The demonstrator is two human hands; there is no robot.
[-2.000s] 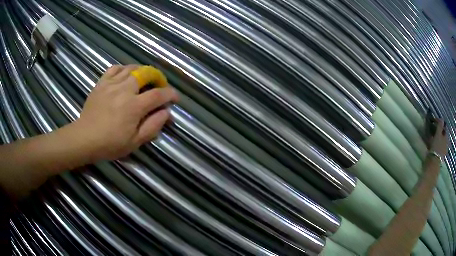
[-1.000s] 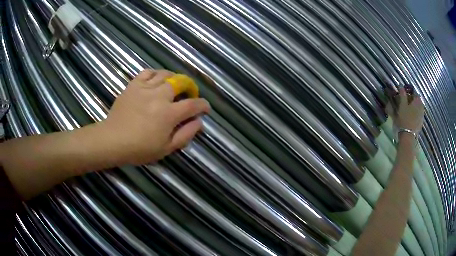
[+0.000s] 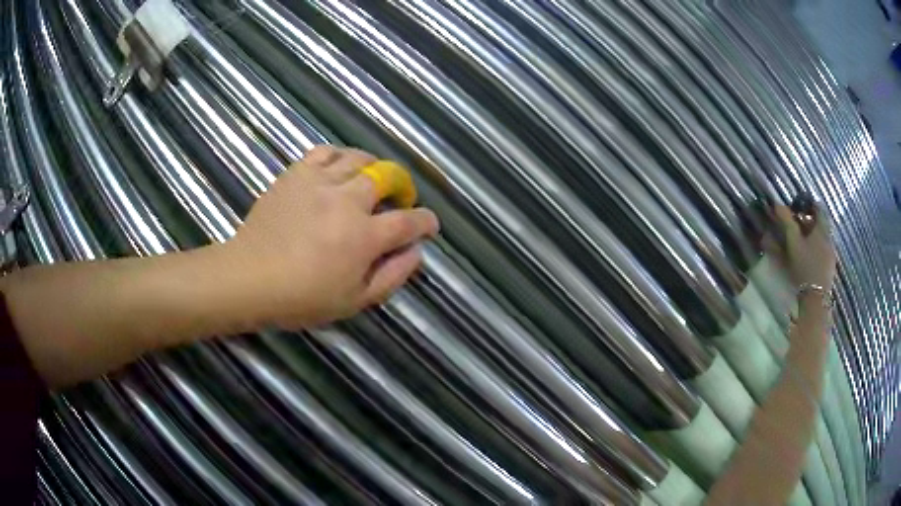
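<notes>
Long shiny metal tubes point(image 3: 553, 267) run diagonally in parallel, with dark green cloth in the grooves between them. My left hand point(image 3: 346, 232), with a yellow band on a finger, is curled over a tube left of the middle, its thumb and forefinger closed on it. My right hand point(image 3: 798, 232), small and blurred near the right edge, is at the far tube ends, a bracelet on its wrist. Its fingertips are unclear. Pale green cloth point(image 3: 736, 395) lies in ridges beyond the tube ends, partly behind my right forearm.
A metal clip with a white piece point(image 3: 156, 40) sits on tubes at the upper left. Another clip point(image 3: 12, 210) is at the left edge. Finer, closely spaced shiny ridges point(image 3: 869, 257) curve along the right side. A blue-grey area shows at the upper right.
The view has shifted, so the clip appears farther right. My left hand has slid a little down along the tubes. My right hand has moved from over the green cloth to the tube ends.
</notes>
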